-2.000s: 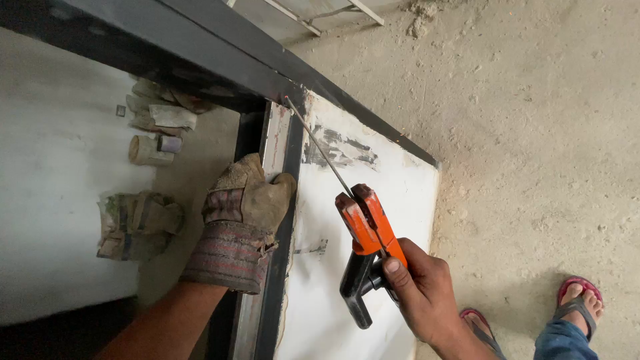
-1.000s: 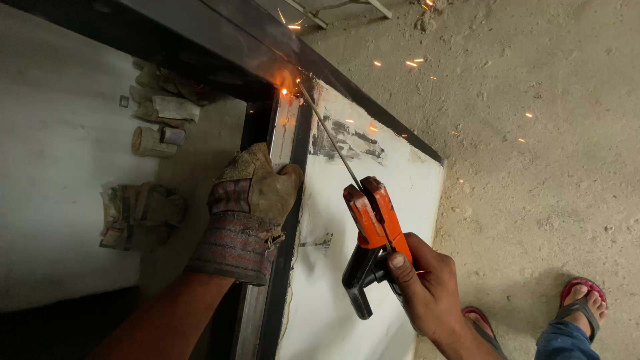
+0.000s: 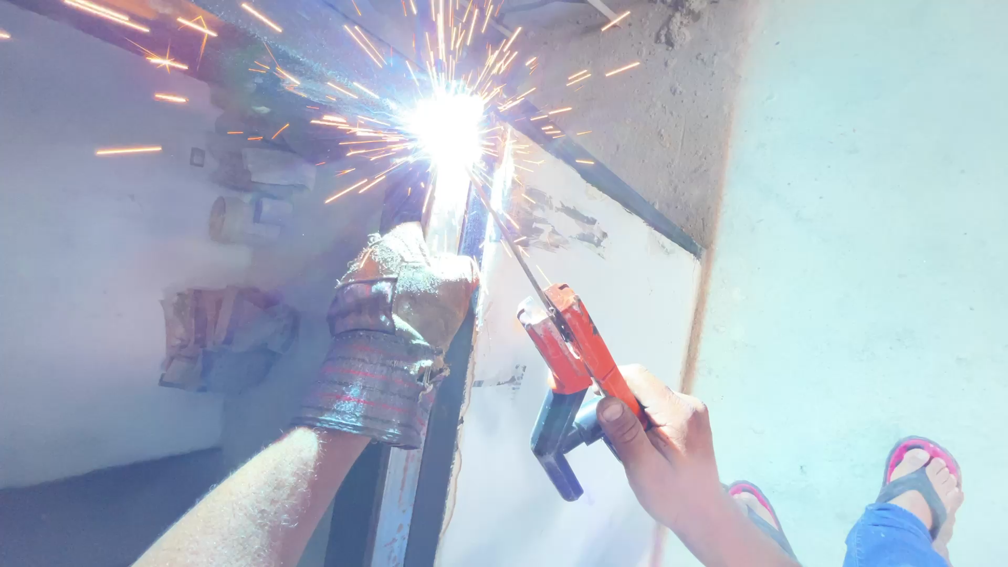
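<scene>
My right hand (image 3: 665,441), bare, grips an orange and black welding electrode holder (image 3: 579,346). A thin welding rod (image 3: 512,240) runs from its jaws up and left into a white arc glare (image 3: 447,122), which hides the rod's tip and the joint. My left hand (image 3: 398,331), in a worn leather and striped cloth work glove, is closed around an upright metal bar (image 3: 394,496) just below the arc. A dark metal frame member (image 3: 291,47) runs from the upper left toward the glare.
Orange sparks fly around the arc. Right of the bar is a white panel (image 3: 583,299) with a dark edge strip. Crumpled sacks (image 3: 224,339) and a round container (image 3: 236,219) lie at left. Feet in flip-flops (image 3: 921,480) stand at lower right on the floor.
The small orange glow and few sparks of one second ago have become a blinding white arc with many sparks. Both hands keep their holds. Two seconds ago there was no glow.
</scene>
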